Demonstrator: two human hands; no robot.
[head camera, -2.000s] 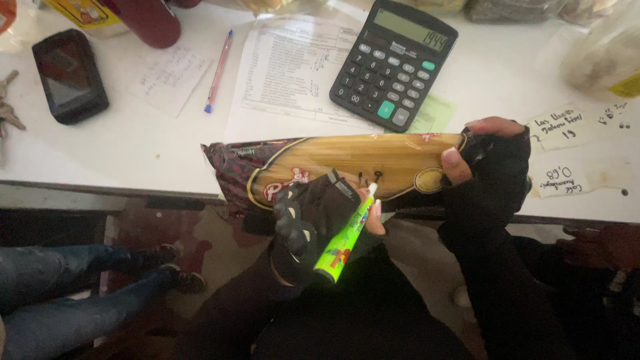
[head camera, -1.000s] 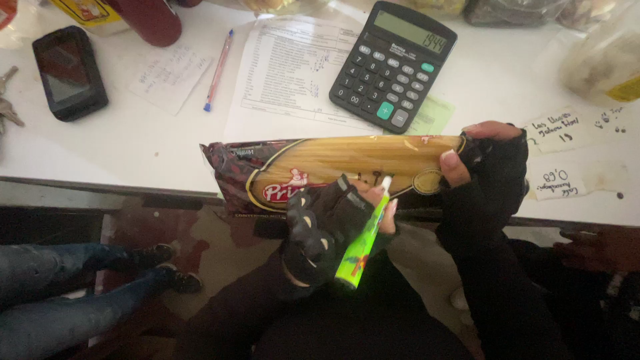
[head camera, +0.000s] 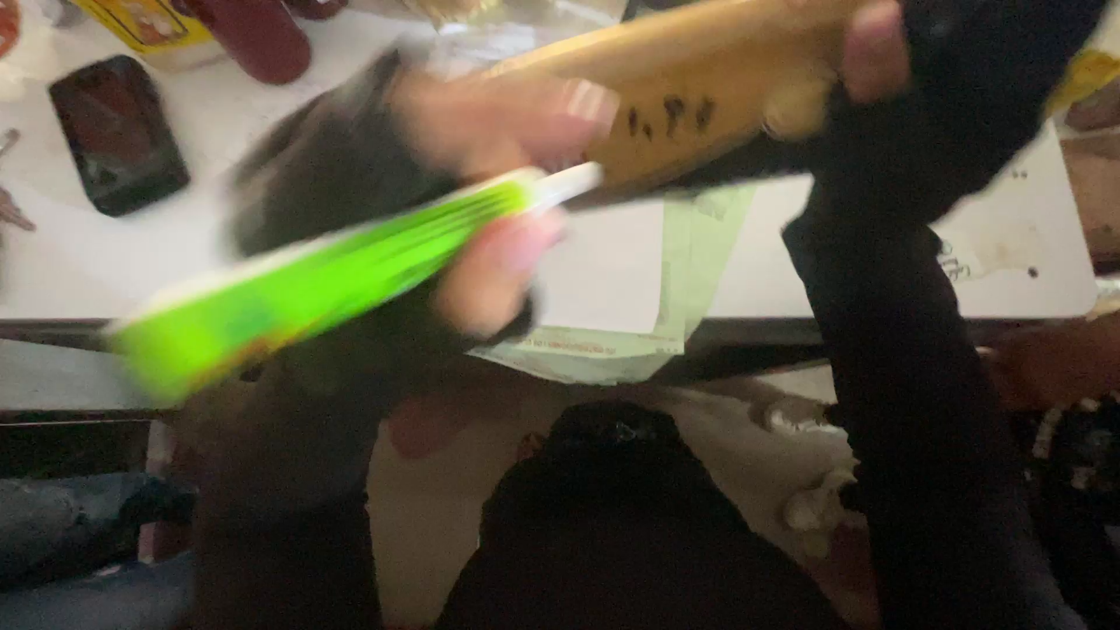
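Note:
My left hand (head camera: 490, 184), in a dark fingerless glove, pinches a bright green tube (head camera: 341, 271) with a white tip (head camera: 564, 185) between thumb and fingers. The tube slants down to the left and is motion-blurred. Its fingers also overlap the left part of a packet of long pasta (head camera: 709, 79), which bears black handwritten marks. In a black fingerless glove, my right hand (head camera: 884, 79) grips the packet's right end, thumb on its front. The packet is tilted, higher at the right, and hides part of the tabletop behind it.
White and green papers (head camera: 604, 343) overhang the near edge of the white table (head camera: 52, 271). A black handheld device (head camera: 120, 136), a dark red bottle (head camera: 262, 39) and a yellow package (head camera: 149, 22) lie at left. Another person's legs (head camera: 87, 525) show low left; shoes (head camera: 801, 418) stand on the floor.
Both hands and the pasta packet have moved up in view, and the packet has tilted. The tube has swung from steep to a shallower slant. The calculator, seen before, is now almost wholly out of sight.

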